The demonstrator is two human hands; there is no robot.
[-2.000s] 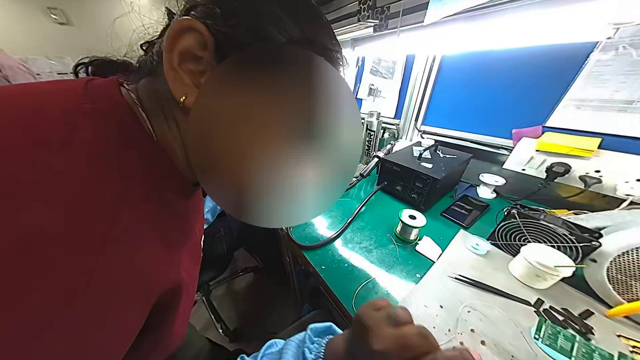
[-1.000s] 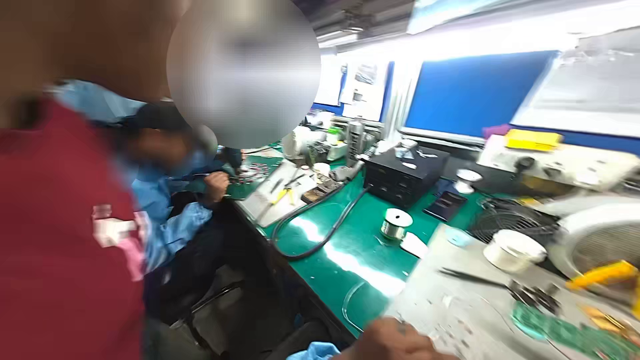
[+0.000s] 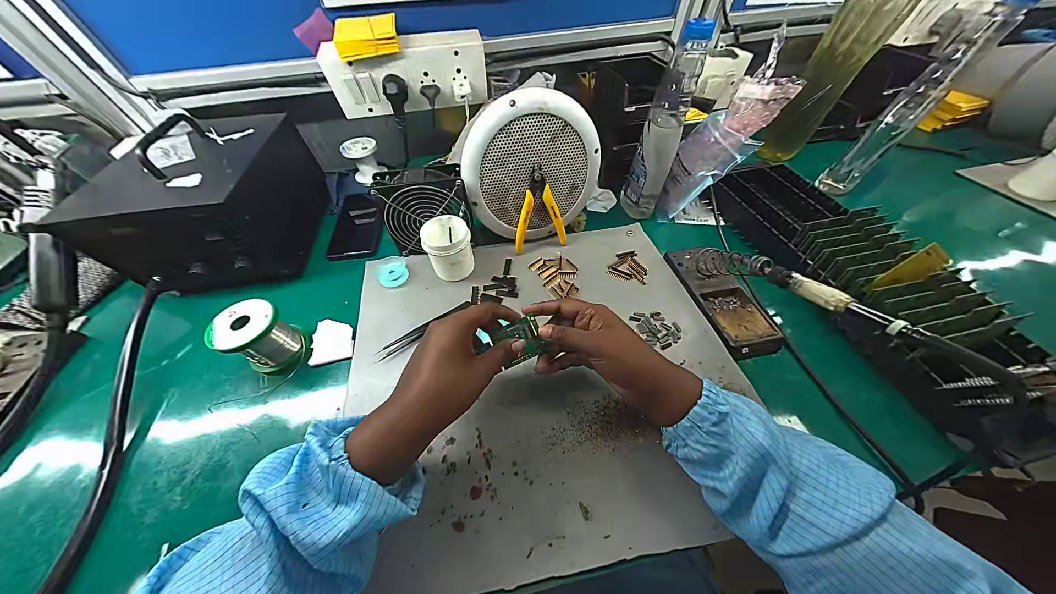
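Over the middle of a grey work mat [image 3: 528, 487], a small green circuit board [image 3: 520, 334] is held between my two hands. My left hand [image 3: 462, 351] grips its left side with thumb and fingers. The fingertips of my right hand [image 3: 594, 338] pinch its right edge. Metal tweezers [image 3: 421, 330] lie partly behind my left hand. Beyond the hands are black connector strips [image 3: 497, 286], gold-coloured pin headers [image 3: 557, 275] and a second group of them [image 3: 629, 268]. Small silvery components [image 3: 657, 330] form a pile right of my right hand.
A solder spool [image 3: 260, 334] and black soldering station [image 3: 190, 206] stand left. Behind the mat are a white jar [image 3: 448, 247], a fan [image 3: 421, 206] and yellow-handled pliers [image 3: 538, 210]. Right are a soldering iron [image 3: 825, 297] in its coil holder and a black rack [image 3: 825, 239] of boards.
The view has swung right and down onto the mat; the person in red and the seated co-worker are out of sight. Both my hands are now in view, holding the small board.
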